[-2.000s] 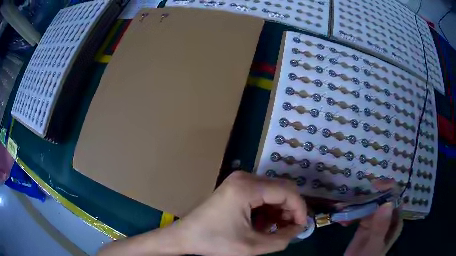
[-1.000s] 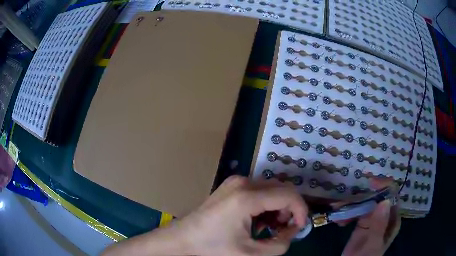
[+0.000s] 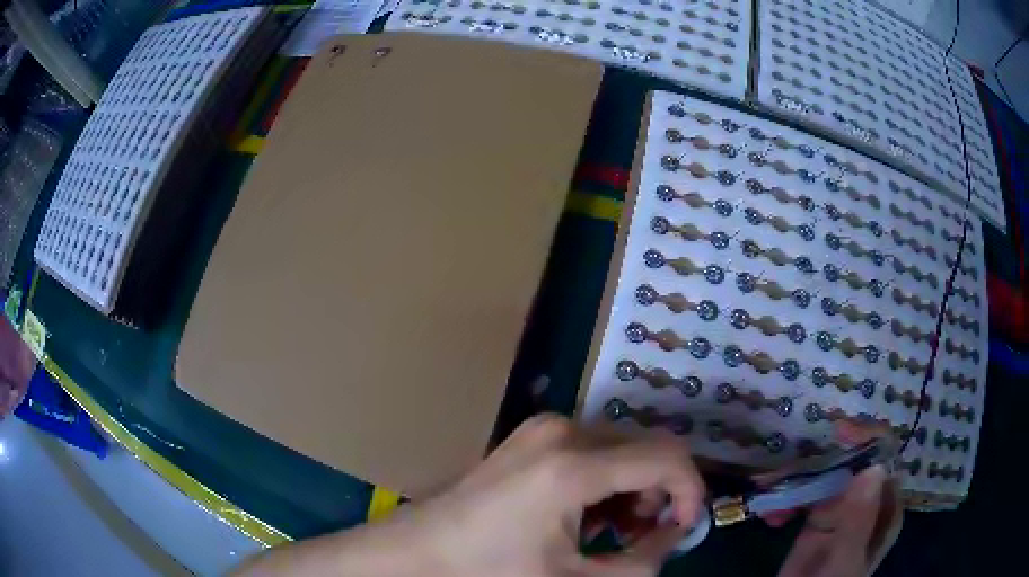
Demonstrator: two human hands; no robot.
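Note:
My left hand [image 3: 564, 502] is at the bottom centre, thumb and forefinger pinched at a small white round piece [image 3: 691, 530]. My right hand [image 3: 846, 513] is at the bottom right and holds a grey-blue handheld tool [image 3: 799, 489] pointing left. The tool's gold-coloured tip [image 3: 731, 513] is close beside the white round piece; I cannot tell if they touch. A thin dark cord [image 3: 934, 338] runs over the board down to the right hand. Both hands are partly cut off or blurred.
A brown board [image 3: 378, 259] bears two small components [image 3: 380, 54] at its far edge. A white board [image 3: 643, 225] with rows of round metallic parts lies right. More white boards [image 3: 677, 70] lie beyond; a stack [image 3: 147, 147] stands left. Part of a person shows at the left edge [image 3: 14, 366].
The boards sit slightly lower and further right in the picture than a second ago. Both hands keep nearly the same pose, with the tool still beside the white round piece.

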